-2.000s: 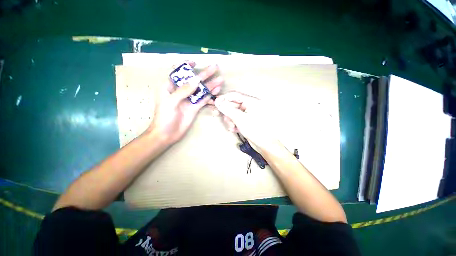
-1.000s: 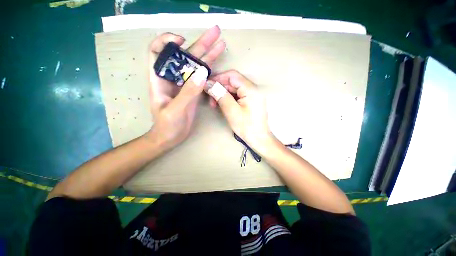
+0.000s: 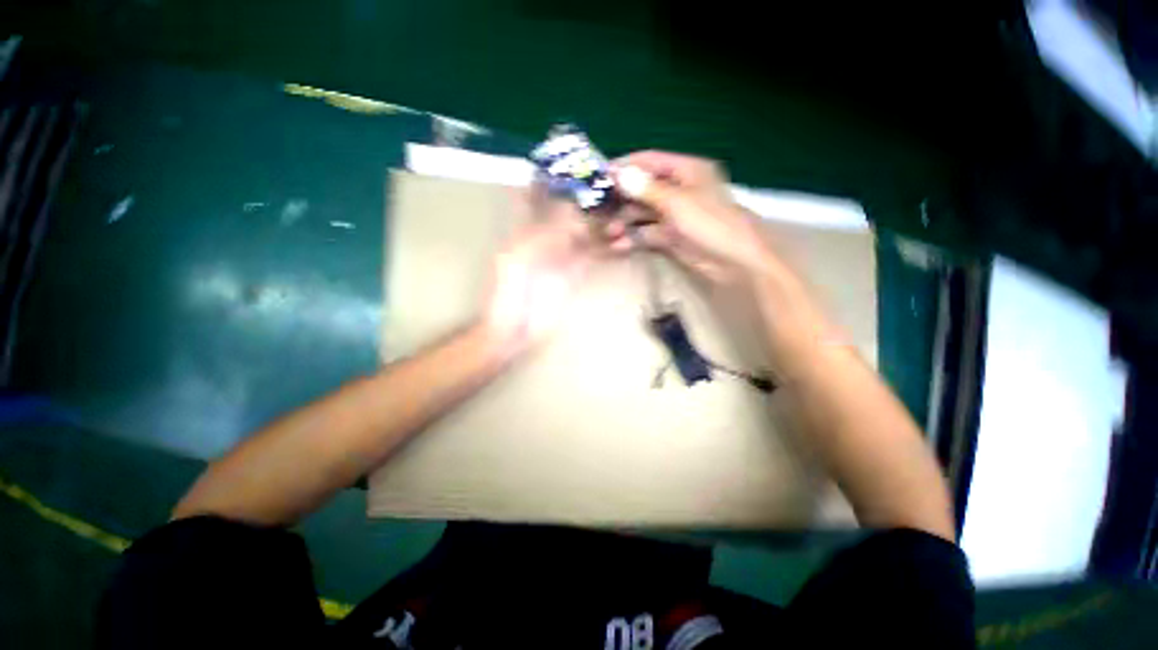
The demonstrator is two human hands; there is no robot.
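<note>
The open adapter housing (image 3: 575,168) with its circuit board showing is held above the cardboard sheet (image 3: 445,444), blurred. My right hand (image 3: 692,210) grips the housing at its right end with fingertips. My left hand (image 3: 546,273) is strongly blurred just below and left of the housing; whether its fingers touch the housing cannot be told. The black output cord (image 3: 682,349) lies bundled on the cardboard below my right hand, with a thin stretch running up toward the housing. The cord's plug (image 3: 762,381) lies at its right end, beside my right forearm.
A white sheet (image 3: 800,210) shows behind the cardboard's far edge. A stack of white-topped boards (image 3: 1041,419) stands at the right on the green surface (image 3: 254,292). Dark edges of something show at the far left. Yellow-black tape runs at the lower left.
The housing has moved right and is now at my right hand's fingertips. My left hand has dropped lower, below the housing. The cord bundle shows more fully. The camera view has shifted and blurred.
</note>
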